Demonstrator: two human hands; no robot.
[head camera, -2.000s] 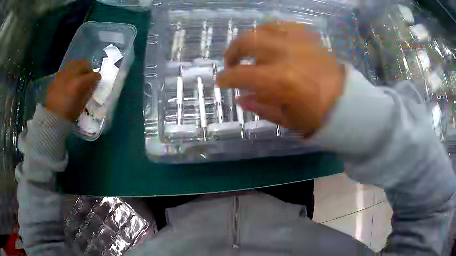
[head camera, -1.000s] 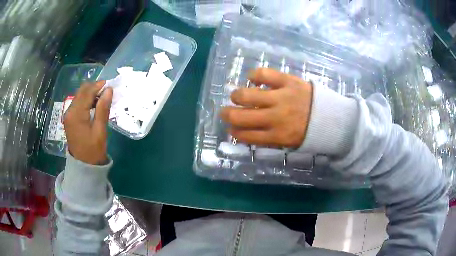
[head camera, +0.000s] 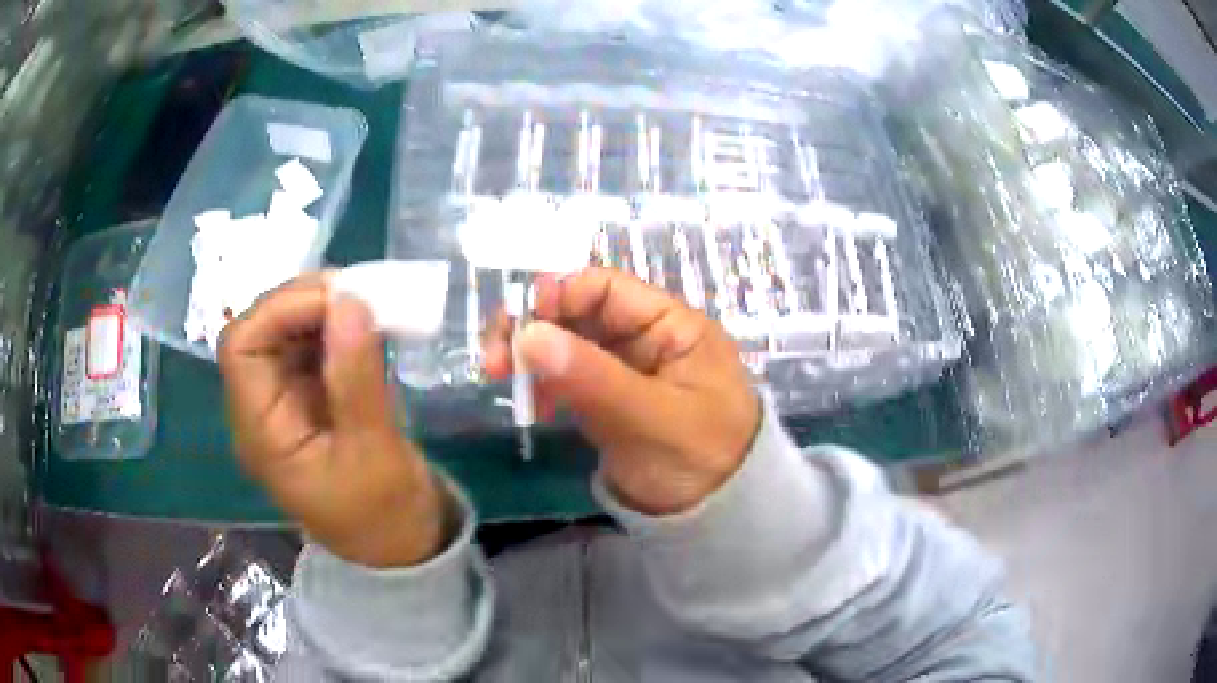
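My left hand (head camera: 334, 414) holds a white housing (head camera: 400, 296) between thumb and fingertips, to the left of my right hand. My right hand (head camera: 641, 380) pinches a slim white insert (head camera: 522, 367) with metal ends, held roughly upright. The housing and the insert are apart. Both are held above the bench's front part. Behind them the clear blister tray (head camera: 934, 350) holds rows of slim white sticks; my hands hide part of its front left. Fine detail on the held pieces is blurred.
A clear parts box (head camera: 350, 134) with white slips stands at left. A second clear box (head camera: 100, 434) with a red-and-white label is farther left. Glossy clear trays with white blocks (head camera: 1094, 320) are at right. Crumpled clear bags (head camera: 801, 40) lie at the back. Red stool parts show low at left.
My left hand has come away from the parts box towards the middle with a white piece. My right hand has moved off the tray towards me, now with an insert. The head view has shifted.
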